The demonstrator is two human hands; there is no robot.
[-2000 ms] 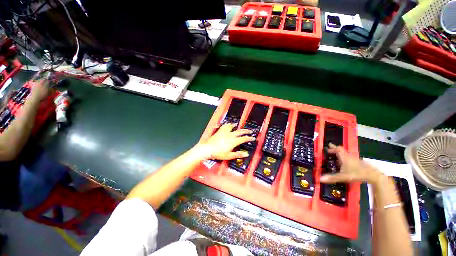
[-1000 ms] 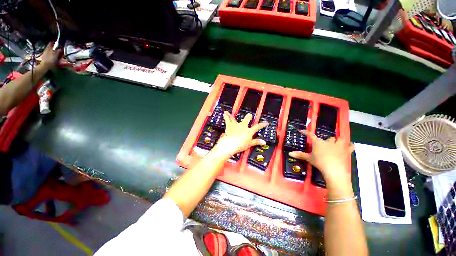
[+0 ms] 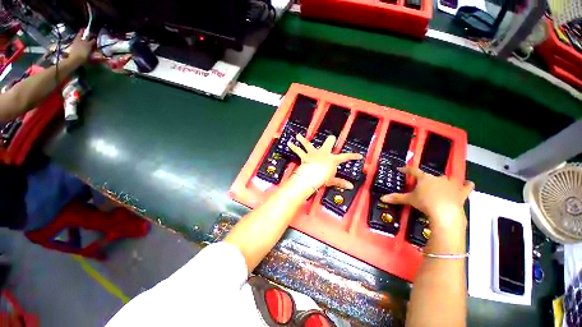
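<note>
A red-orange phone tray [image 3: 370,239] lies on the green bench. Several black flip phones [image 3: 387,172] lie open in its upper pockets, with dark screens and keypads below. Closed black phones with gold round marks [image 3: 339,199] lie in the lower pockets. My left hand [image 3: 319,165] is spread over the second and third columns, fingers apart, fingertips on or just above the keypads. My right hand [image 3: 434,195] is spread over the fourth and fifth columns, thumb and fingers at the keypads. My hands hide parts of these phones.
A smartphone [image 3: 510,255] lies on white paper at right, beside a round fan [image 3: 558,201]. Another red tray [image 3: 364,14] stands at the back. A monitor [image 3: 191,19] is at upper left. Another person's arm [image 3: 48,86] reaches in at far left, near a red stool [image 3: 89,223].
Since two seconds ago, my left hand has moved right to the second and third columns, and my right hand has moved left towards the fourth. The view has shifted too.
</note>
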